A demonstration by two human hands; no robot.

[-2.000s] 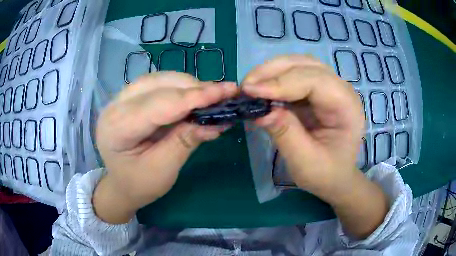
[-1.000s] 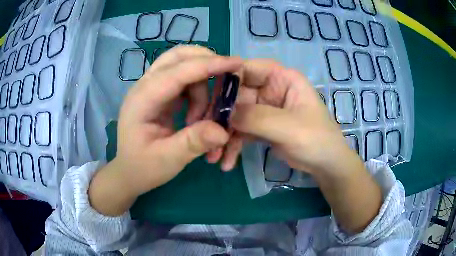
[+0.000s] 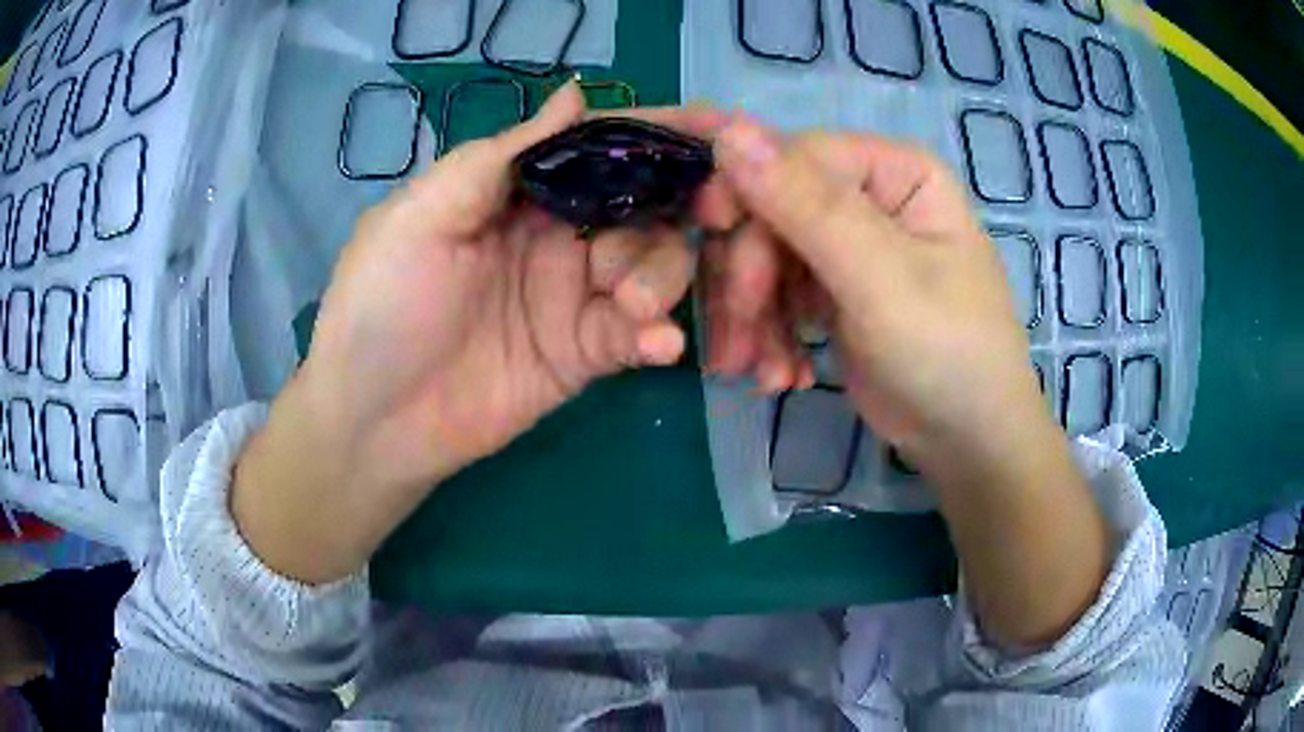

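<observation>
A glossy black watch case [image 3: 612, 175] is held above the mat, tilted so that its dark face shows foreshortened. My left hand [image 3: 465, 308] holds its left end, palm turned up, with fingers curled below and behind it. My right hand [image 3: 872, 272] touches its right end with thumb and fingertips; its other fingers hang below. Whether a thin ring sits on the case cannot be told. Thin dark frame rings [image 3: 382, 130] lie beyond my hands, some on a small pale sheet and some over the green mat.
A whitish sheet with rows of rings [image 3: 991, 155] lies at the right, partly under my right hand. Stacked ring sheets [image 3: 107, 326] lie at the far left. The green mat [image 3: 629, 515] has yellow tape [image 3: 1233, 79] at its far right edge. Cables show at the lower right.
The case has turned from upright edge-on to lying across, its dark face now showing, and has moved up and slightly left. My left hand has opened its palm upward. The view has shifted slightly.
</observation>
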